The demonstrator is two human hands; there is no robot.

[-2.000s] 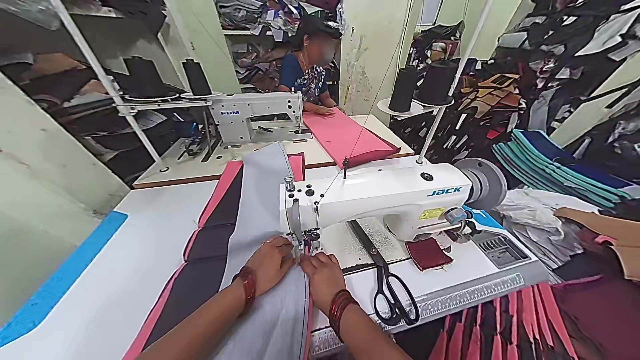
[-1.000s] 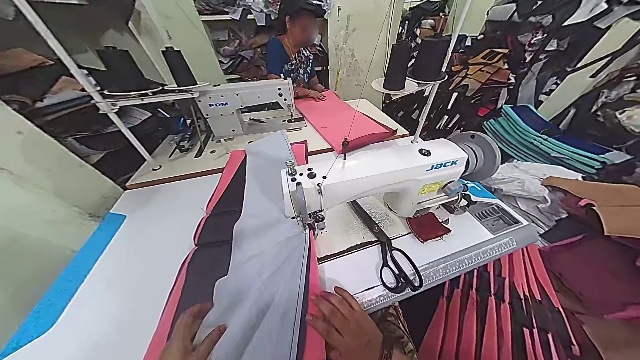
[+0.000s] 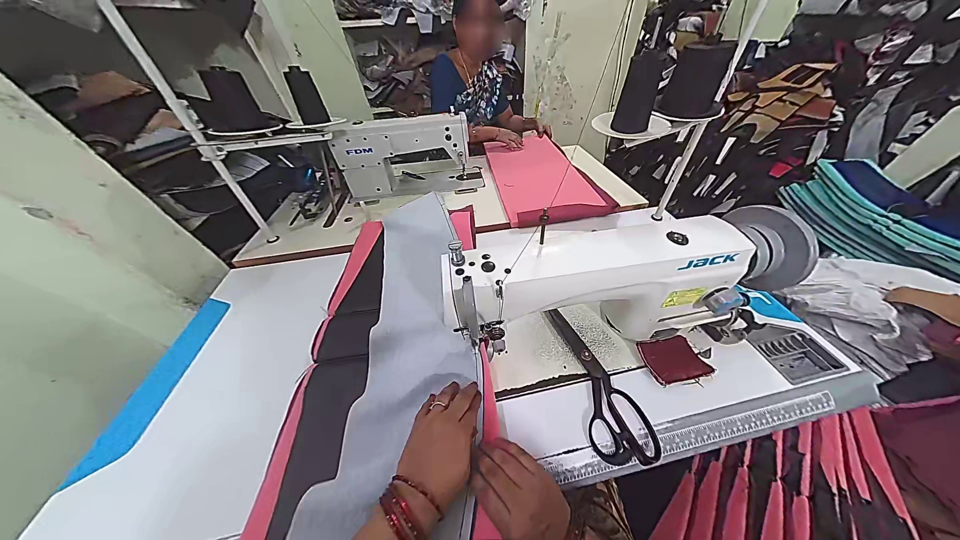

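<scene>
Grey fabric (image 3: 420, 300) with dark and pink fabric (image 3: 330, 360) under it lies along the left of a white Jack sewing machine (image 3: 600, 262), its right edge at the needle and presser foot (image 3: 491, 337). My left hand (image 3: 442, 435) rests on the grey fabric near that edge, fingers together, pressing it. My right hand (image 3: 517, 484) pinches the pink edge strip (image 3: 489, 397) just below, its fingers bent and close to the left hand. Black-handled scissors (image 3: 600, 382) lie on the machine bed, right of the hands.
A maroon fabric scrap (image 3: 675, 360) lies by the machine's base. A ruler strip (image 3: 720, 435) runs along the table's front edge, with pink and dark pieces (image 3: 780, 480) below. Behind, a person (image 3: 480, 82) handles pink fabric (image 3: 544, 180) beside an FDM sewing machine (image 3: 397, 154).
Both hands were beside the needle, then lower and apart with fingers spread. Now they are close together at the fabric's right edge, below the needle.
</scene>
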